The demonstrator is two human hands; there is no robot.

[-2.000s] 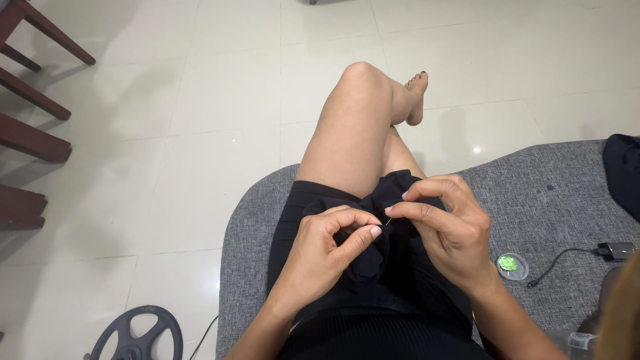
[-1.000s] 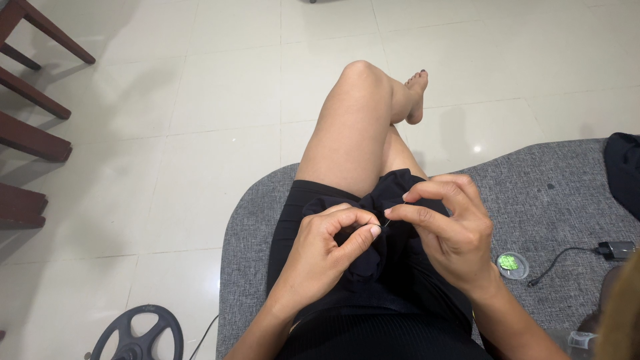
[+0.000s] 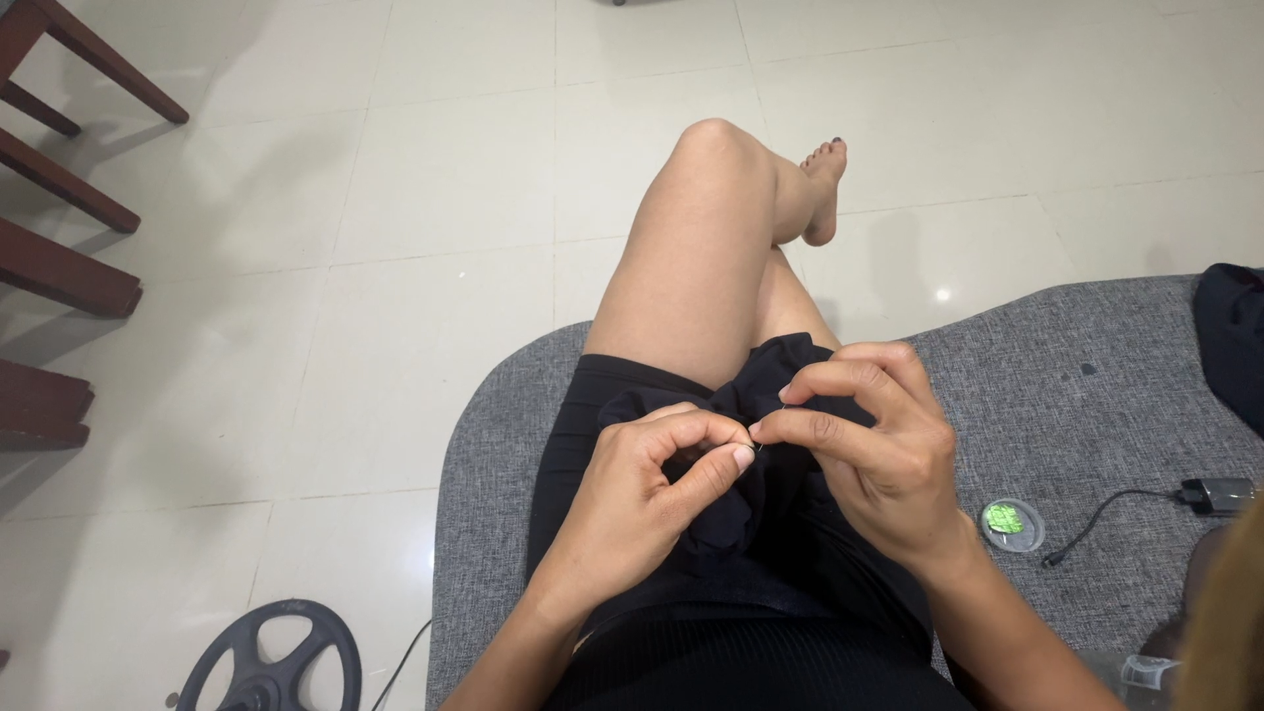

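Note:
Over my lap lies a bunched dark navy cloth [image 3: 726, 523]. My left hand [image 3: 657, 484] pinches something tiny between thumb and forefinger above it, perhaps an edge of the cloth; the fingertips hide most of it. Close on the right, my right hand [image 3: 869, 425] holds a thin, needle-like thing [image 3: 758, 448] whose fine tip shows beside the left thumb. The fingertips of both hands nearly touch. Whether a thread runs from it is too small to tell.
I sit on a grey fabric seat [image 3: 1066, 425]. To the right are a small round container [image 3: 1030, 539] with a green piece inside, a black cable [image 3: 1101, 506] with an adapter [image 3: 1217, 496], and dark cloth [image 3: 1229, 336]. A black wheel-shaped object [image 3: 346, 657] and wooden legs [image 3: 74, 267] stand left.

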